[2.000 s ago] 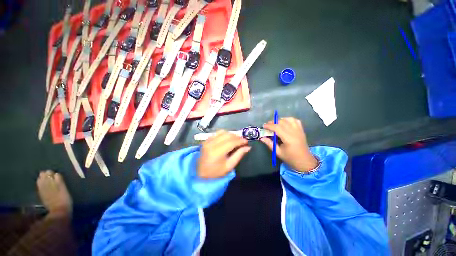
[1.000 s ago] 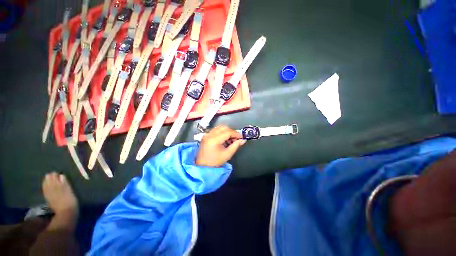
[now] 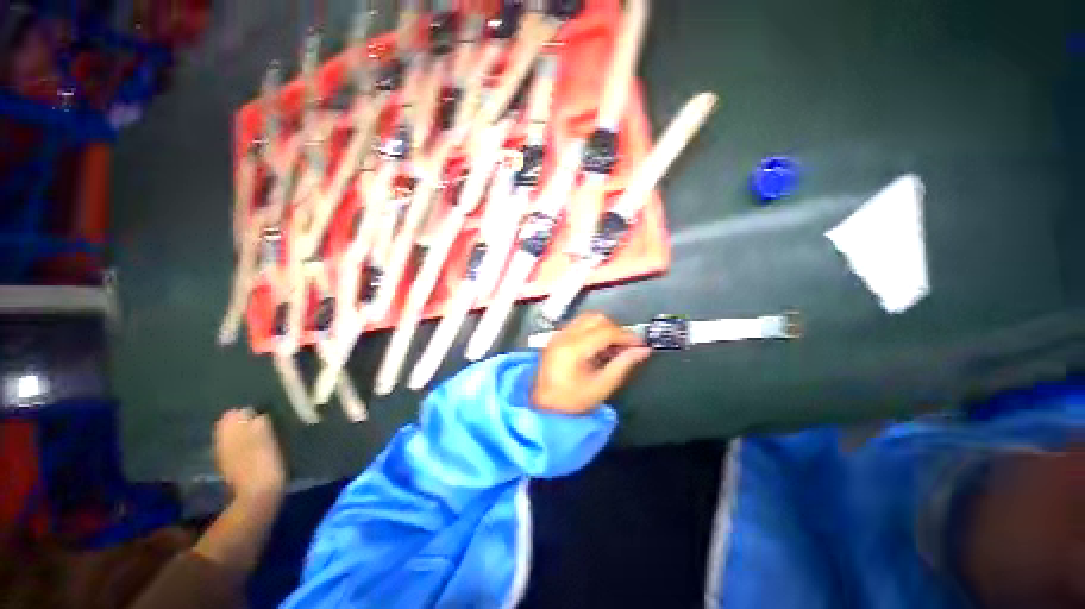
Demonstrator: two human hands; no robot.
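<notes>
My left hand (image 3: pixel 589 363) grips a wristwatch by its pale strap beside the dark head (image 3: pixel 669 333). The other strap half (image 3: pixel 738 328) points right, with a small metal buckle (image 3: pixel 791 325) at its end. The watch lies at the near part of the dark green table. My right hand (image 3: pixel 1026 529) is large, dark and blurred at the lower right edge, close to the camera and partly cut off. Its fingers and the blue applicator cannot be made out. The picture is blurred.
A red tray (image 3: pixel 654 244) with many pale-strapped watches lies at the upper left. A blue cup (image 3: pixel 775 179) and a white piece of paper or cloth (image 3: pixel 890 244) lie on the table (image 3: pixel 761 262) to the right. Another person's hand (image 3: pixel 249 452) rests at the left table edge.
My right hand has left the watch and moved to the lower right, close to the camera. My left hand still holds the watch. The view has shifted, so the table things appear further right.
</notes>
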